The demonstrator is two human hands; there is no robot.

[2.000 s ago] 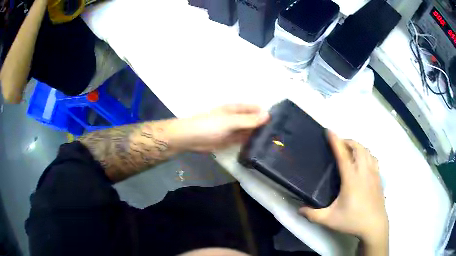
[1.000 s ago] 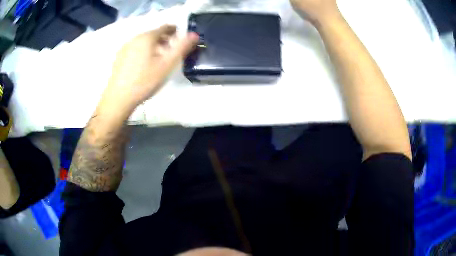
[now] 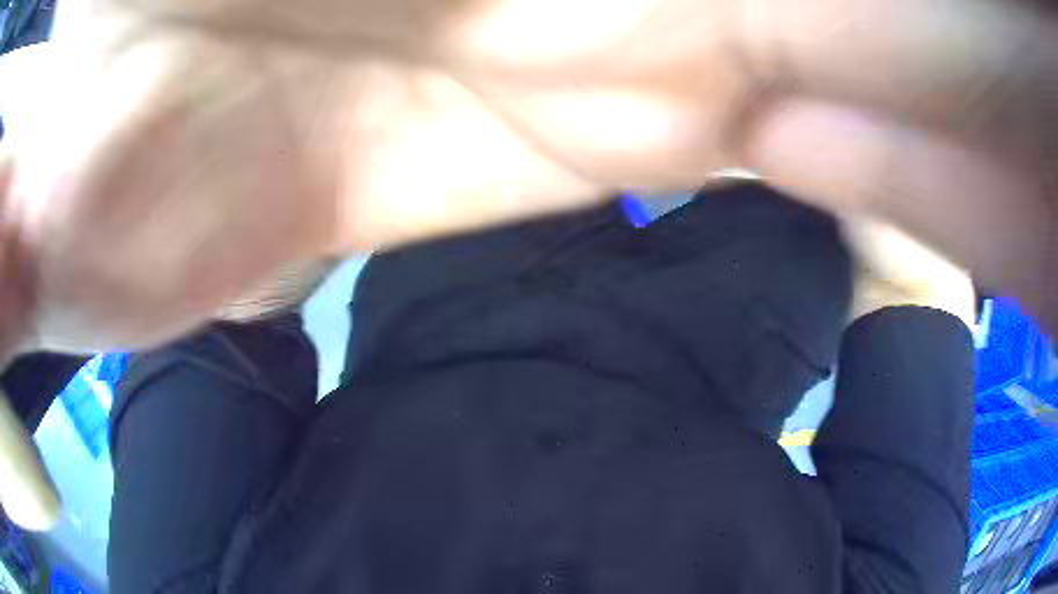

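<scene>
A large, blurred expanse of bare skin, hand and fingers very close to the camera, fills the upper part of the picture. My left hand (image 3: 174,197) seems to be the part at the upper left, above my left sleeve; its finger pose is unclear. My right forearm (image 3: 911,269) shows at the right above its dark sleeve. My right hand cannot be told apart from the blurred skin above it. No black unit is visible, and the work surface in front of me is almost wholly hidden.
Blue crates (image 3: 1015,453) stand on the floor at the right. Part of another person's bare arm (image 3: 23,476) shows at the left edge, with blue plastic near it. My dark clothing fills the lower middle, with grey floor on both sides.
The view has tipped down towards my body. Blurred skin now covers the top, close to the camera. The black unit and the white bench covering in front of me are no longer visible.
</scene>
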